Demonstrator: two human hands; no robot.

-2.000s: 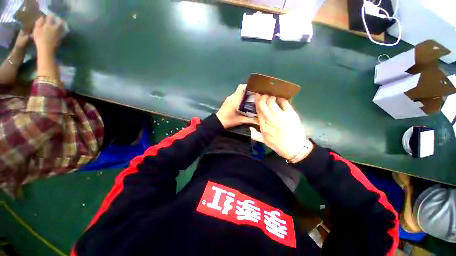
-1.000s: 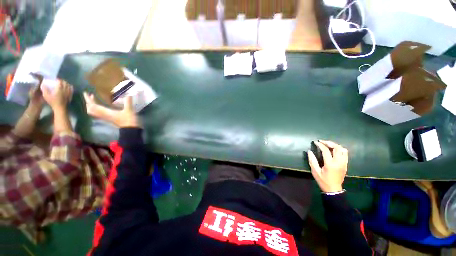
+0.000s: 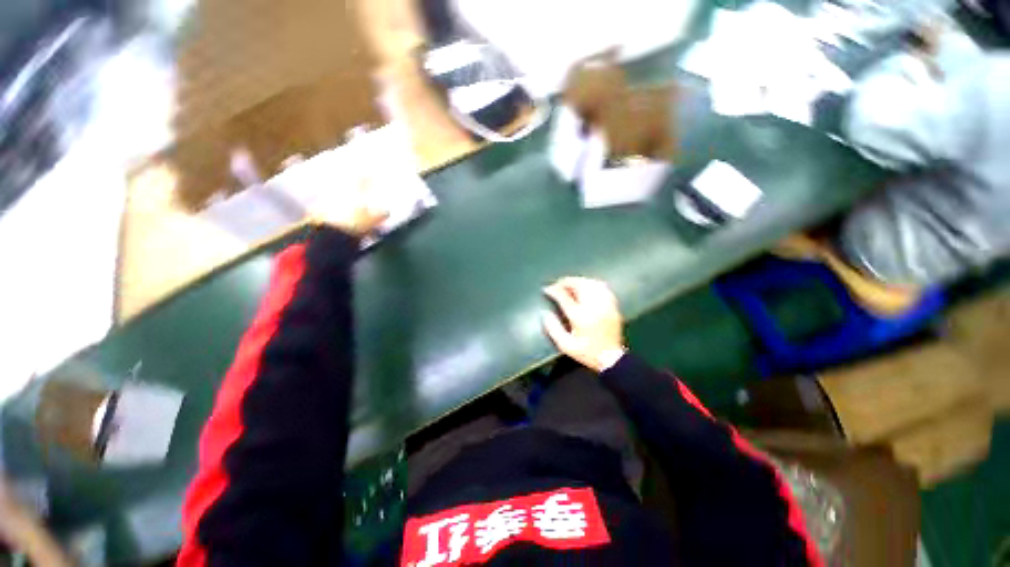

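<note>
The picture is blurred. My left hand (image 3: 352, 210) reaches across the bench to the folded white leaflets (image 3: 408, 208) at its far side; its fingers are hard to make out and its grip cannot be told. My right hand (image 3: 589, 321) rests low near the bench's front edge with its fingers curled; whether a dark item is under them cannot be told. An open small white carton (image 3: 144, 421) with brown flaps stands at the lower left, apart from my hands.
Open cartons (image 3: 627, 183) stand at the right, beside a round dark-and-white item (image 3: 704, 206). Rows of cartons (image 3: 257, 210) stand on a tan board (image 3: 166, 266) beyond the bench. A white cable (image 3: 515, 135), a blue stool (image 3: 820, 316) and a person's grey sleeve (image 3: 925, 111) also show.
The view has turned to the right. My left hand has left the open carton at the left and reached to the leaflets. My right hand stays low at the bench's front.
</note>
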